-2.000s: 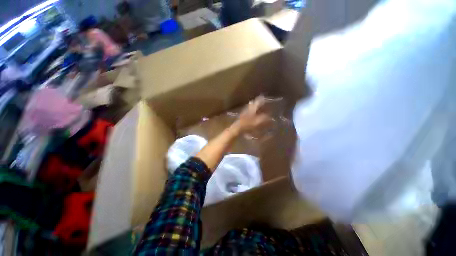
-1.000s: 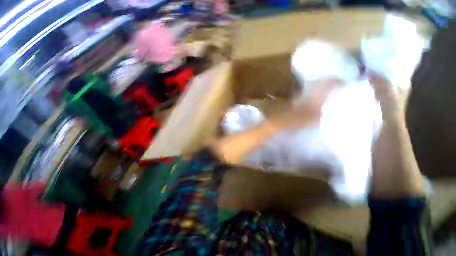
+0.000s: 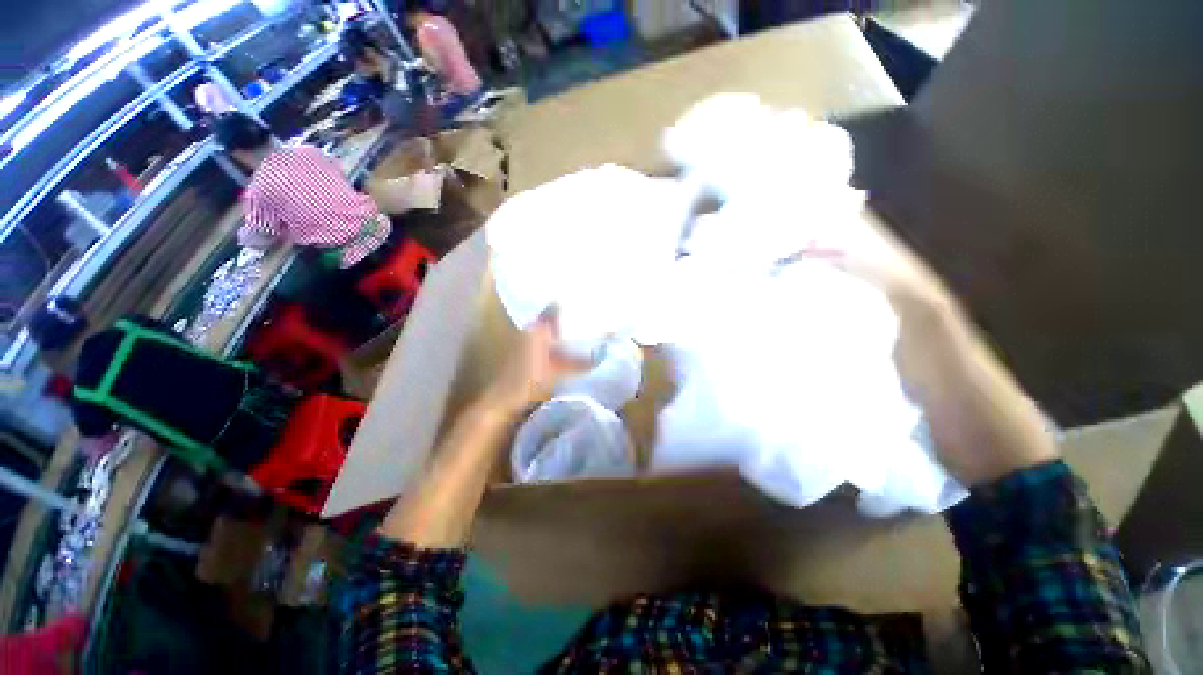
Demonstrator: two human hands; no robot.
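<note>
An open brown carton (image 3: pixel 712 528) stands right in front of me with its flaps folded out. White translucent bagged parts (image 3: pixel 594 237) are bunched above and in its opening, overexposed and without clear outlines. My left hand (image 3: pixel 544 363) is at the lower left of the bundle, fingers against the white wrap. My right hand (image 3: pixel 864 257) is on the right side of the bundle, its fingers partly hidden by the wrap. A round bagged part (image 3: pixel 571 442) lies inside the carton at the near left, below my left hand.
Seated people, one in a striped shirt (image 3: pixel 310 198), work along a bench at the left. Red stools (image 3: pixel 310 448) stand left of the carton. Crumpled cartons (image 3: pixel 442 172) lie at the back left. A clear round thing (image 3: pixel 1178 600) shows at the lower right edge.
Both hands have come together over the carton with the white bundle, which was at the right two seconds ago. My left hand has moved left since one second ago. The view has shifted.
</note>
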